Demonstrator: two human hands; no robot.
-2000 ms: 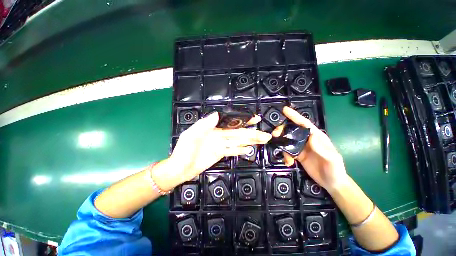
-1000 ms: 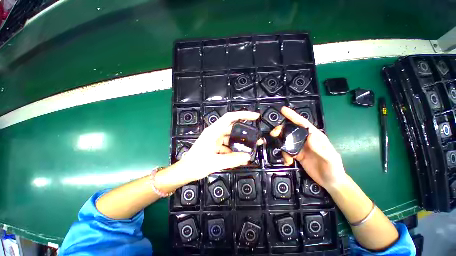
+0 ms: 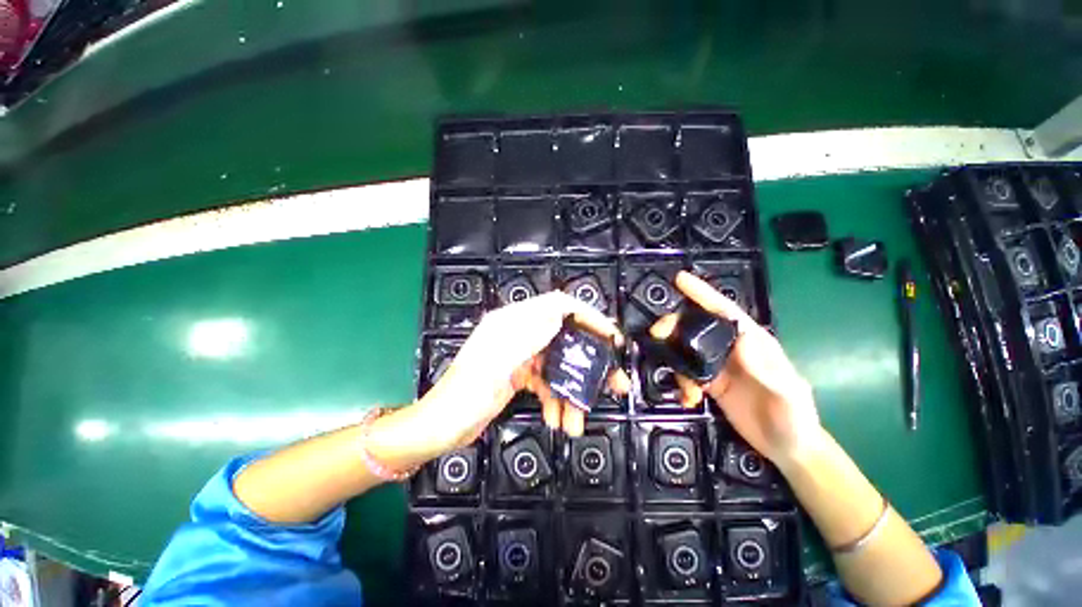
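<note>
My left hand (image 3: 492, 362) holds a black watch head (image 3: 578, 365) over the middle of the tray, its screen up and lit with small white marks. My right hand (image 3: 759, 385) holds a second watch head (image 3: 700, 342), glossy screen up and dark. The two units are apart. Below them lies the black pocketed tray (image 3: 492, 154). Many of its pockets hold watch heads (image 3: 676, 460) with the ringed sensor side up. The back row and two pockets at the left of the second row hold none. My hands hide some middle pockets.
Two black watch heads (image 3: 802, 230) lie on the green surface right of the tray. A thin black pen-like tool (image 3: 909, 344) lies nearer. Stacked trays of watches (image 3: 979, 344) stand at the far right. A white strip (image 3: 297, 209) runs behind.
The unit in my left hand has turned from edge-on to screen up, and its screen now shows white marks. The unit in my right hand has tilted slightly. The view has shifted a little.
</note>
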